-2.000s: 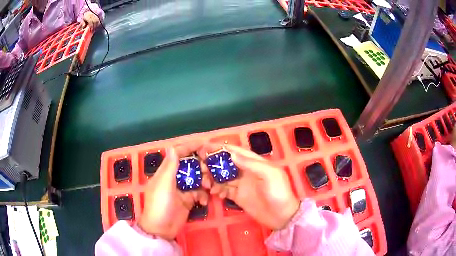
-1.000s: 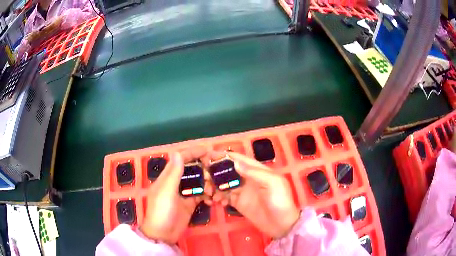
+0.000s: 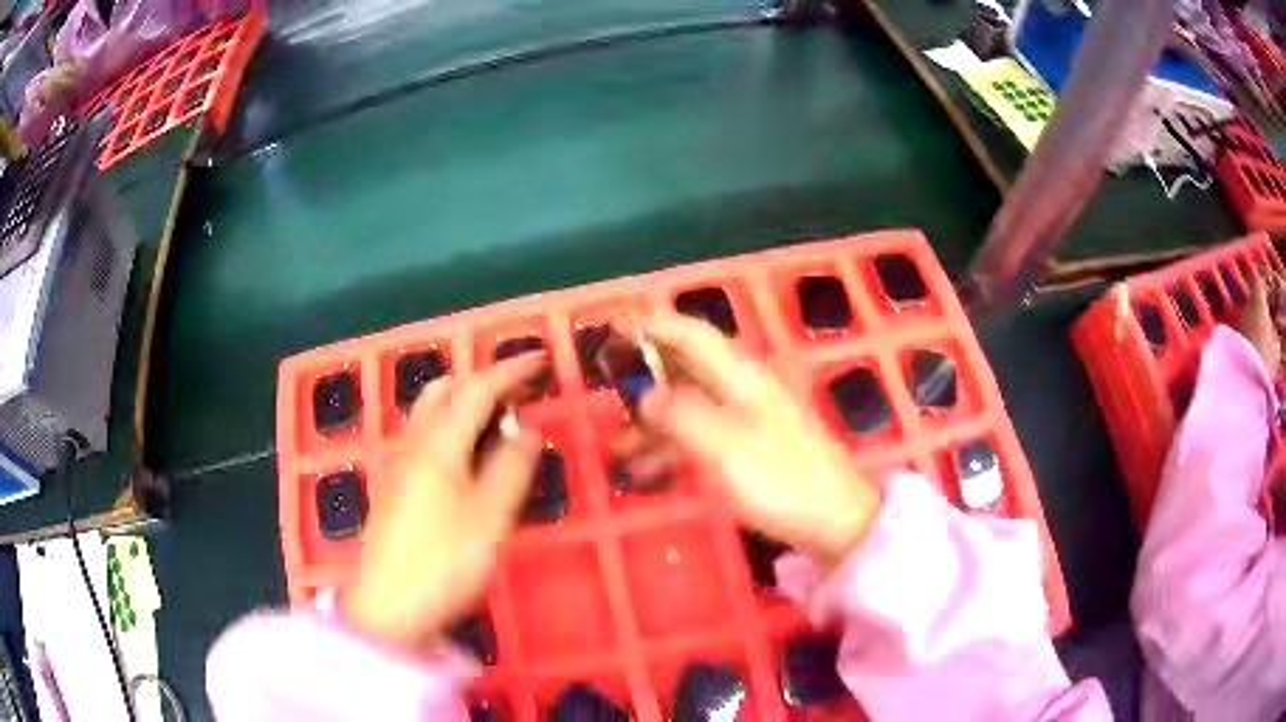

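Observation:
The orange-red foam tray (image 3: 317, 564) lies in front of me, with dark strapless smartwatches in many of its square pockets. My left hand (image 3: 444, 494) is blurred over the tray's left-middle part, fingers curled; a dark patch with a pale edge shows at its fingers, too blurred to name. My right hand (image 3: 748, 437) is over the upper middle of the tray, its fingertips around a blurred smartwatch (image 3: 635, 378) with a bit of blue lit screen. Dark watches show in the back-row pockets beside both hands. Two pockets near the tray's middle are empty.
A grey instrument box (image 3: 92, 325) stands at left, above papers with green dots. A metal post (image 3: 1079, 155) rises at right. Another foam tray (image 3: 1114, 409) is at right, with a person's pink sleeve (image 3: 1213, 480) over it. A further tray (image 3: 176, 92) lies far left.
My hands have moved apart from their side-by-side hold. The two lit watches no longer show face-up in my hands. The tray appears higher in view, showing more of its near rows.

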